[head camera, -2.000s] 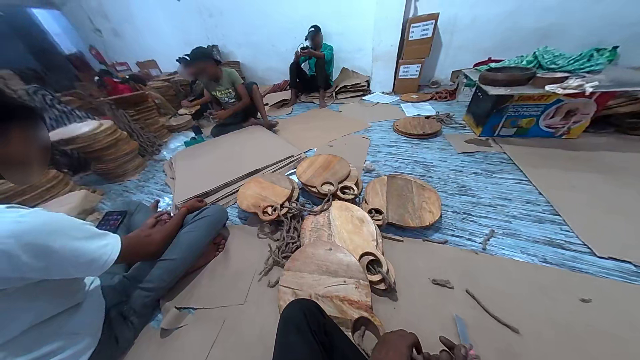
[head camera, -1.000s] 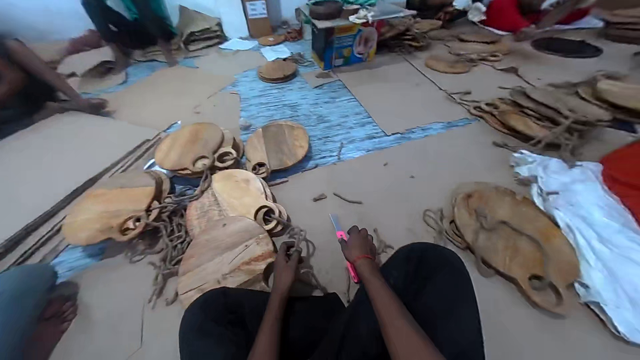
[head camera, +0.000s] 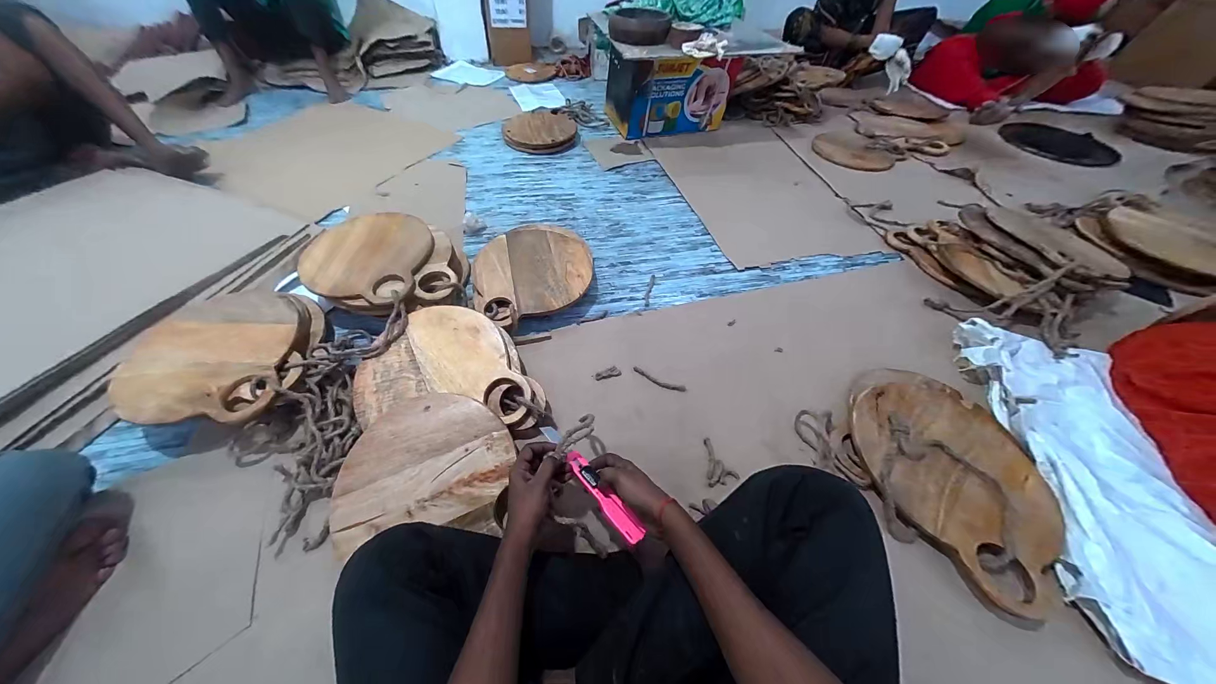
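Observation:
My left hand (head camera: 534, 486) grips a piece of grey-brown rope (head camera: 576, 433) above my lap. In my right hand (head camera: 625, 483) is a pink snap-off utility knife (head camera: 608, 500), its blade up against the rope near my left fingertips. More rope hangs below the hands. Round wooden boards with ring handles lie just left of my hands: one light board (head camera: 423, 465) by my left knee, another (head camera: 461, 351) behind it with rope through its handle. A heap of rope (head camera: 318, 427) lies beside them. Whether the blade has cut into the rope cannot be told.
More boards (head camera: 204, 361) lie at the left, beside stacked cardboard sheets (head camera: 123, 247). An oval board (head camera: 950, 475) with rope and a white cloth (head camera: 1083, 456) are at my right. Rope scraps (head camera: 658, 379) lie on the cardboard ahead. A printed box (head camera: 665, 95) and other seated people are farther off.
The knife has come from the right to the rope at my left hand, and both hands are now close together. The view swung right earlier.

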